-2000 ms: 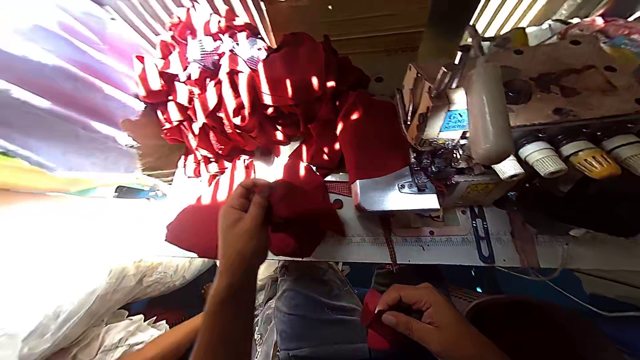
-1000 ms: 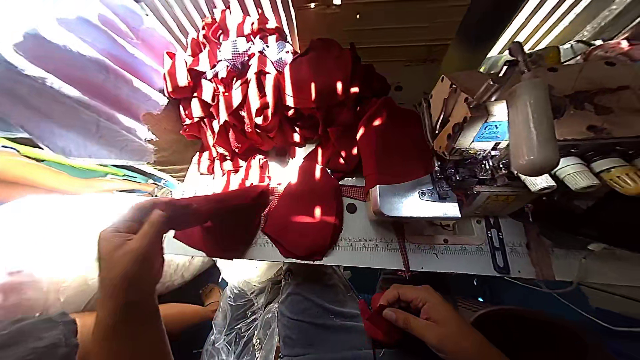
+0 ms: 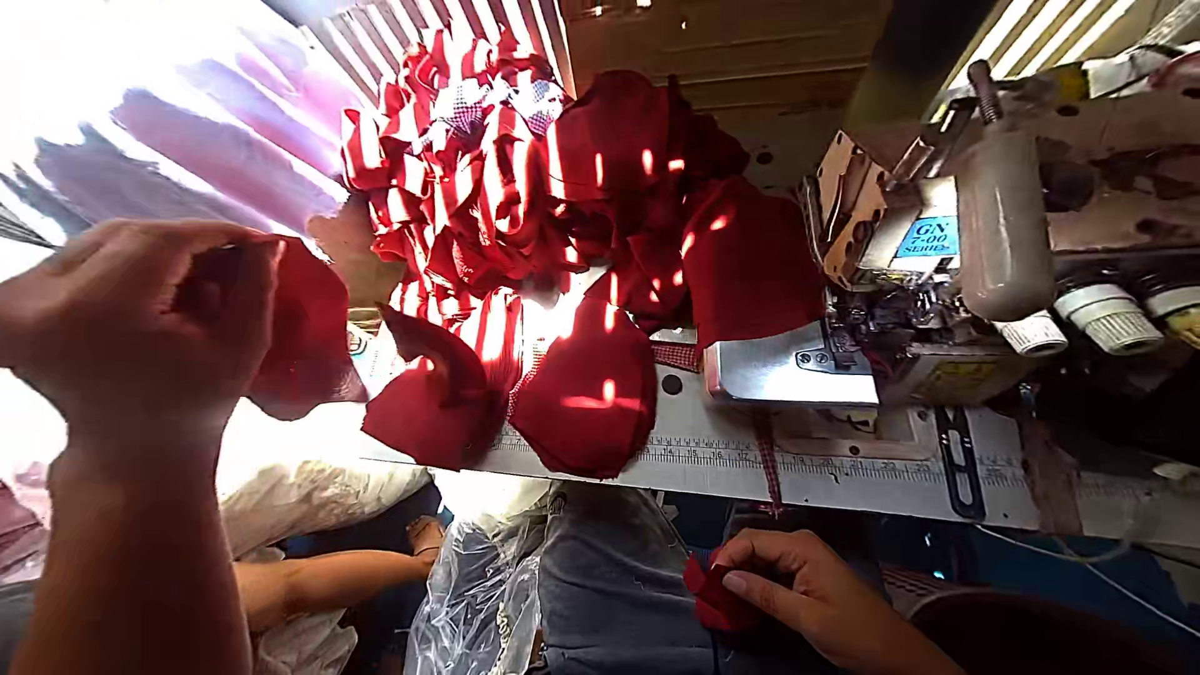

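Observation:
My left hand (image 3: 150, 319) is raised at the left, its fingers closed on a red fabric piece (image 3: 305, 328) that hangs to the right of it. Low in the view, over my lap, my right hand (image 3: 797, 586) pinches a small bunched red fabric piece (image 3: 717, 595). Two rounded red pieces (image 3: 591, 394) lie at the front edge of the sewing table, below a big heap of red fabric (image 3: 487, 197) with some checked parts. Another red piece (image 3: 750, 267) rests against the metal plate of an overlock sewing machine (image 3: 797, 370).
A printed ruler scale (image 3: 703, 452) runs along the table's front edge. Thread cones or knobs with white ridged caps (image 3: 1111, 319) stand at the right. A clear plastic bag (image 3: 478, 581) hangs beside my lap. Another person's arm or leg (image 3: 337, 581) shows at lower left.
My left hand has moved from the fabric on the table up and to the left, with a red piece now in it. My right hand stays low with its red fabric.

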